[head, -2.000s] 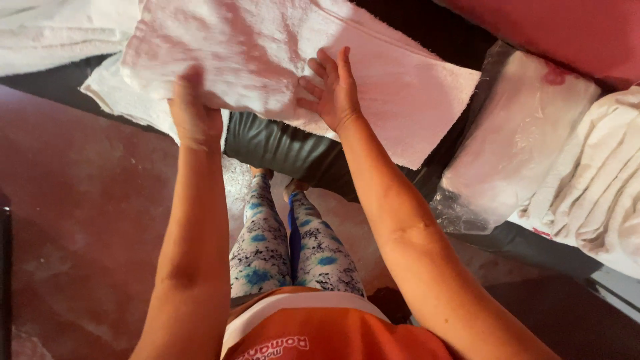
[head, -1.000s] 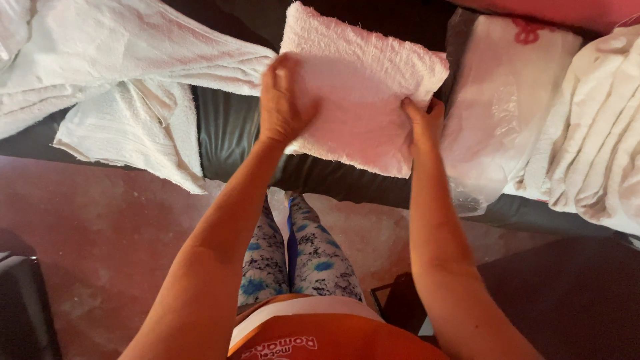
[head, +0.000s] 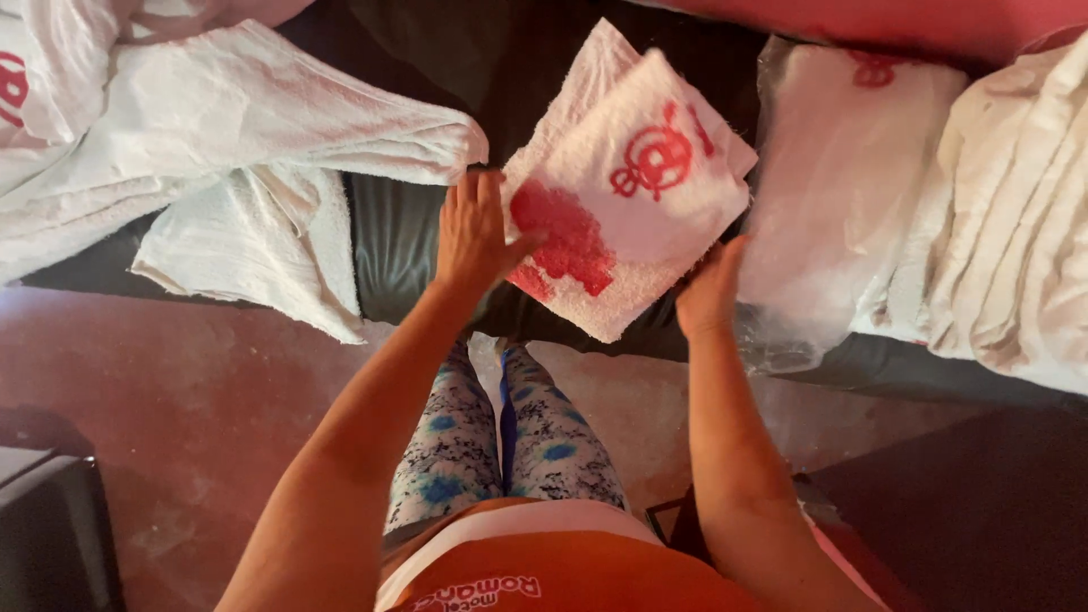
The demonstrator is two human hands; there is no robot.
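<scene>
A folded white terry towel (head: 663, 221) with red markings and a large red patch lies turned at an angle over a black padded surface, another white folded layer showing beneath its upper left side. My left hand (head: 478, 229) is at its left edge, fingers extended and thumb apart, over the towel's margin. At the lower right edge is my right hand (head: 712, 285), its thumb up and its other fingers partly hidden behind the towel; whether they grip it is unclear.
Loose white towels (head: 246, 110) are heaped at the left, one corner hanging over the front edge of the black padded seat (head: 395, 229). On the right lie a clear plastic-wrapped white bundle (head: 841, 187) and a stack of folded cream cloths (head: 1011, 212). A dark box-like object (head: 51, 518) stands lower left.
The towel was spread wider two seconds ago, then folded smaller between both hands. It is now turned at an angle, with a red-marked side showing.
</scene>
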